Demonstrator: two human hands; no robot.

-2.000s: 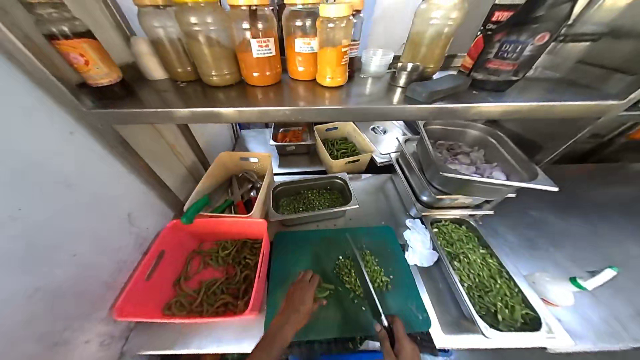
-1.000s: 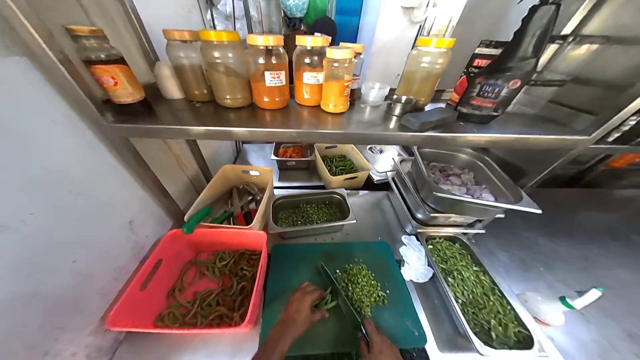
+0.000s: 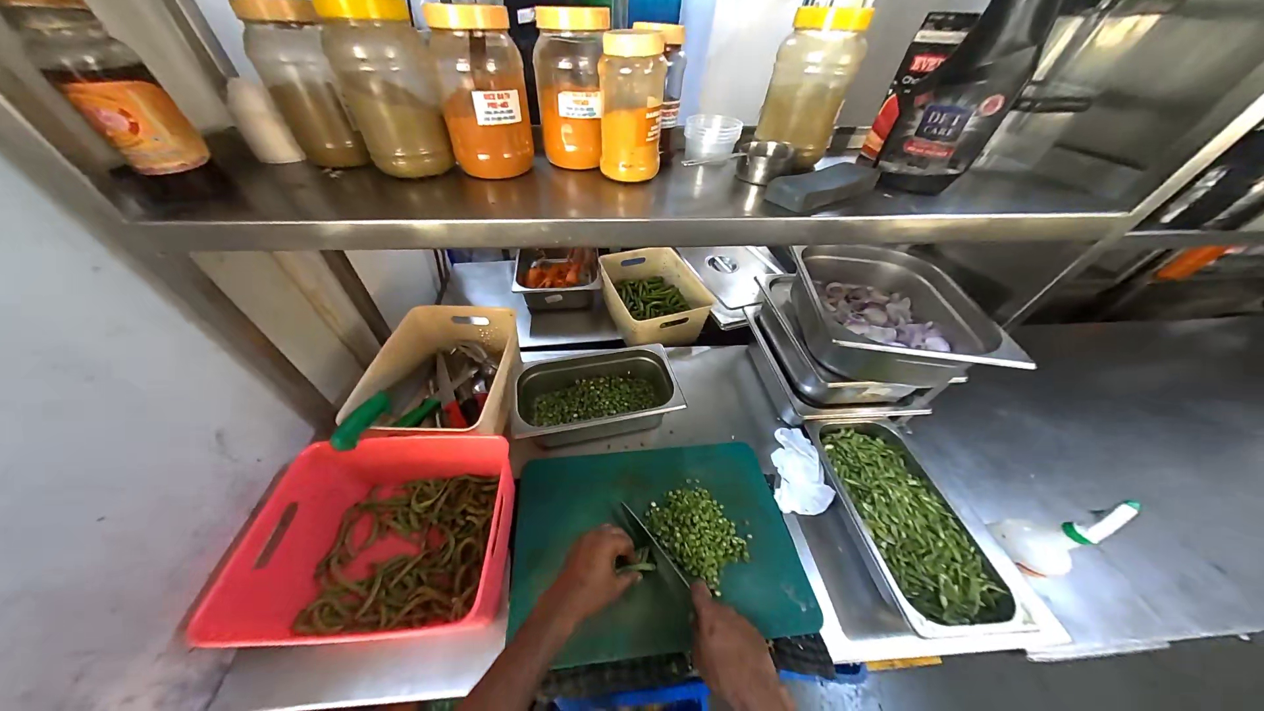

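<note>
On a green cutting board (image 3: 563, 494), my left hand (image 3: 598, 568) is closed around a few green beans (image 3: 639, 566), whose ends stick out toward the blade. My right hand (image 3: 729, 647) grips a kitchen knife (image 3: 657, 546) by its handle; the blade slants up and left, between the beans and a heap of finely chopped green beans (image 3: 696, 533). Left of the board, a red plastic basket (image 3: 252, 592) holds long whole beans. Behind the board, a steel pan (image 3: 597, 432) contains chopped green pieces.
A long steel tray (image 3: 913, 523) of sliced green vegetable lies to the right, beside crumpled white plastic (image 3: 800, 474). Stacked steel pans (image 3: 859, 360) hold sliced onions. A beige bin (image 3: 395, 355) holds utensils. Jars line the steel shelf (image 3: 632, 232) above. A spray bottle (image 3: 1037, 543) lies far right.
Two seconds ago chopped beans lay on both sides of the blade; now they form one heap to its right. My left hand has moved toward the blade.
</note>
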